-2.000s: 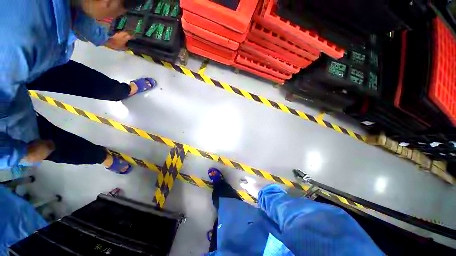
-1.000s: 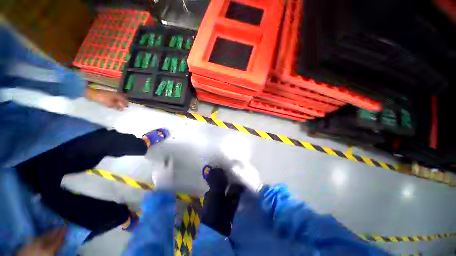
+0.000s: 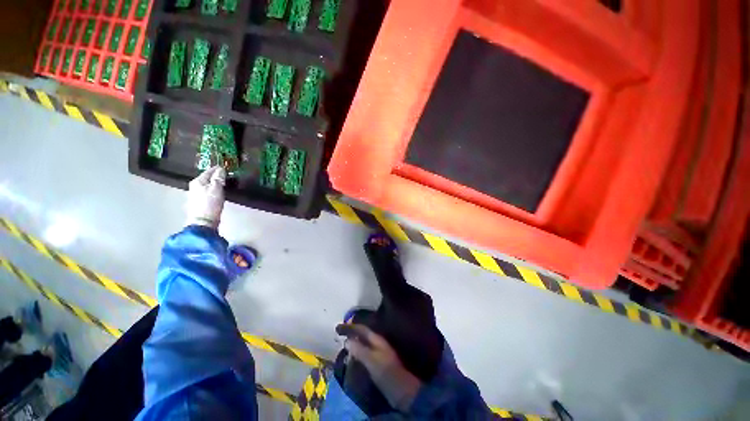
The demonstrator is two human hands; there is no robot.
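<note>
A black blister tray at the upper left holds small green boards in its pockets. My left hand, in a white glove, reaches over the tray's near edge. Its fingertips pinch the lower end of a small green board in a front pocket. That board looks wider than its neighbours; whether it is more than one is unclear. My right hand is low in front of my body, blurred and shaded, with its fingers partly bent. I cannot tell if it holds anything.
A large red tray with dark square openings sits right of the black tray, with more red trays stacked behind. A red tray of boards is at the far left. Yellow-black tape crosses the floor. Another person's foot is below the tray.
The view has moved closer to the trays. My left hand has moved up to the black tray and taken hold of a board. My right hand has moved lower, near my body.
</note>
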